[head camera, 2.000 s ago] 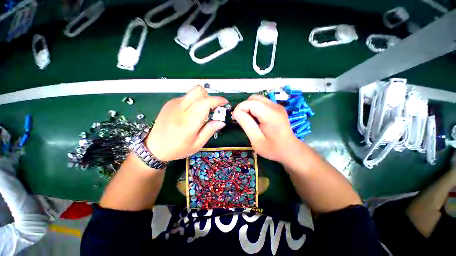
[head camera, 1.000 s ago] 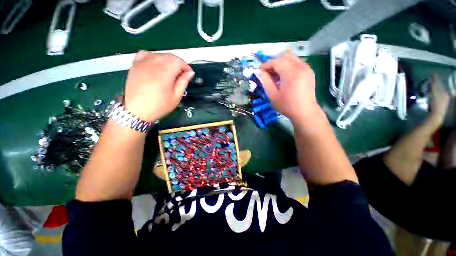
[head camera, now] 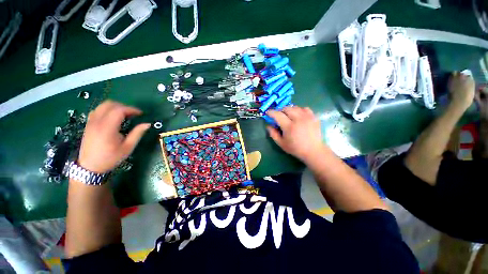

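Note:
The cardboard parts box lies at the near edge against my body, packed with grey-blue cell ends and red battery wires. Joined battery-and-board sets lie behind it, with blue cells on the right, pale boards and dark wires trailing left to white round end pieces. My left hand is over the right side of the dark pile of wired boards, thumb and fingers apart, nothing visible in it. My right hand is at the near end of the blue cells, fingers curled down; whether it grips one is hidden.
White plastic housings are heaped at the right, and more lie on the green conveyor behind the pale metal rail. A grey upright slants up from the rail. Another person's arm reaches in at the right.
My hands have come down from near the rail and moved apart, left toward the board pile, right to the near end of the cells. The view has shifted, so the box appears further left.

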